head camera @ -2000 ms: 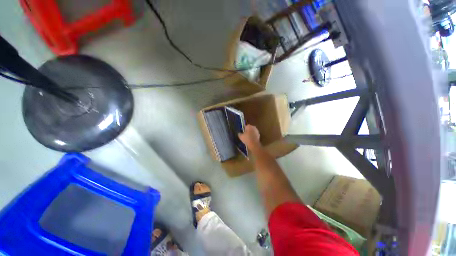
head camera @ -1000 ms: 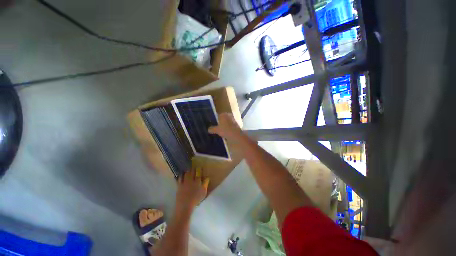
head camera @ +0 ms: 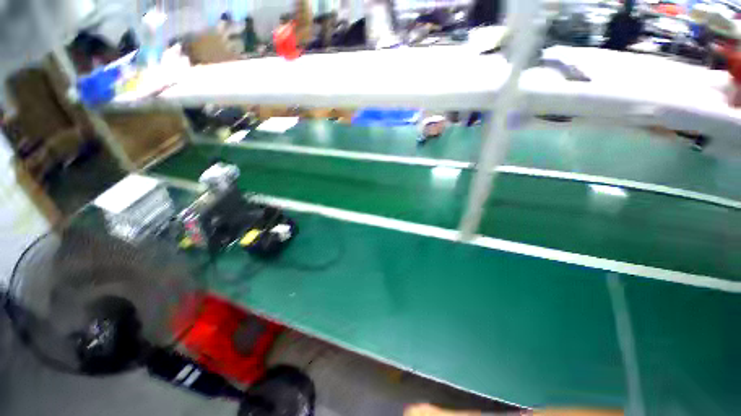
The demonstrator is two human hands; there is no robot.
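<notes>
Neither of my hands shows in the frame. The long green-topped bench lies in front of me, with pale lines running along it. A stack of sheets with a white top, like a panel stack, stands at its left end. Beside the stack sits a blurred metal and black bench fixture with yellow parts and a cable. A tan edge is cut off by the bottom rim; it may be a carton, but I cannot tell.
A pedestal fan stands at the lower left. A red plastic stool is by the bench's near edge. A pale upright post rises from the bench. A white raised surface runs behind, with blurred people and goods beyond.
My view has swung up from the floor to the bench. The carton with its panels, my arms and the panel held in my right hand no longer show as they did.
</notes>
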